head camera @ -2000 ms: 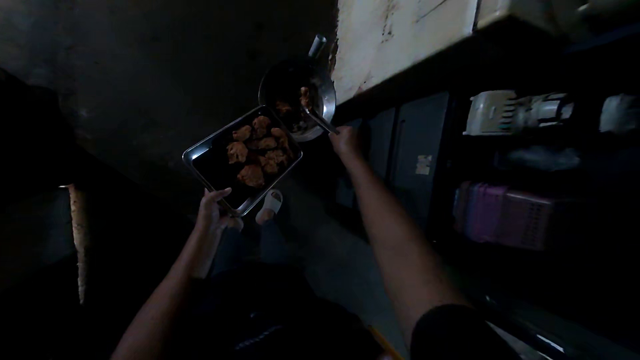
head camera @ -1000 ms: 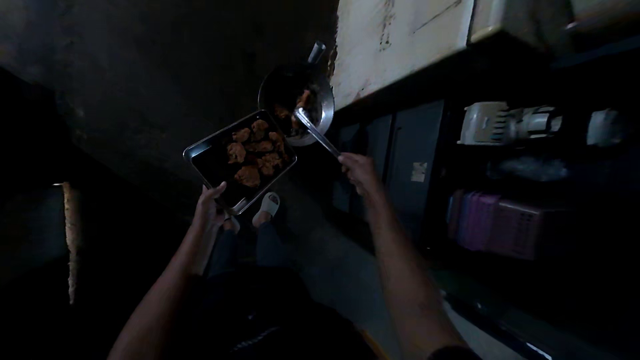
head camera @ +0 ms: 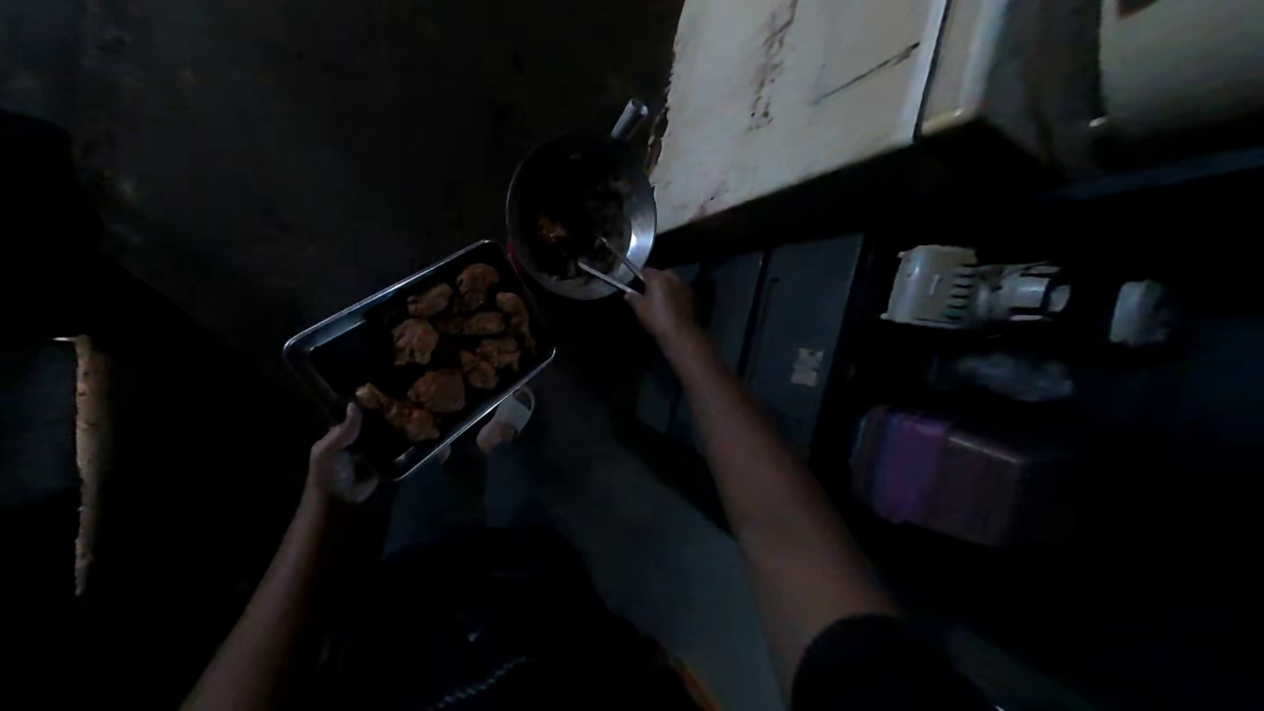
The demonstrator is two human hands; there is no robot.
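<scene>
My left hand (head camera: 341,459) grips the lower left corner of a rectangular metal tray (head camera: 385,288). Several browned pieces of meat (head camera: 437,391), which look like fried chicken, lie on the tray. My right hand (head camera: 664,301) is closed on metal tongs (head camera: 617,274), whose two arms are apart and reach into a round metal pan (head camera: 642,222). The pan stands just beyond the tray's upper right end, with its handle (head camera: 630,118) pointing away. Dark contents and a brown piece (head camera: 551,230) show inside it; the tong tips are hard to make out in the dark.
A worn, pale countertop (head camera: 790,99) juts in at the upper right. Below it are grey cabinet panels (head camera: 805,336) and a dark shelf with a white plastic appliance (head camera: 933,286) and a purple container (head camera: 913,469). A sandaled foot (head camera: 509,420) shows under the tray.
The tongs, seen above the pan one second ago, now reach down into it with their arms spread. Another piece of meat lies at the tray's lower left, near my left hand.
</scene>
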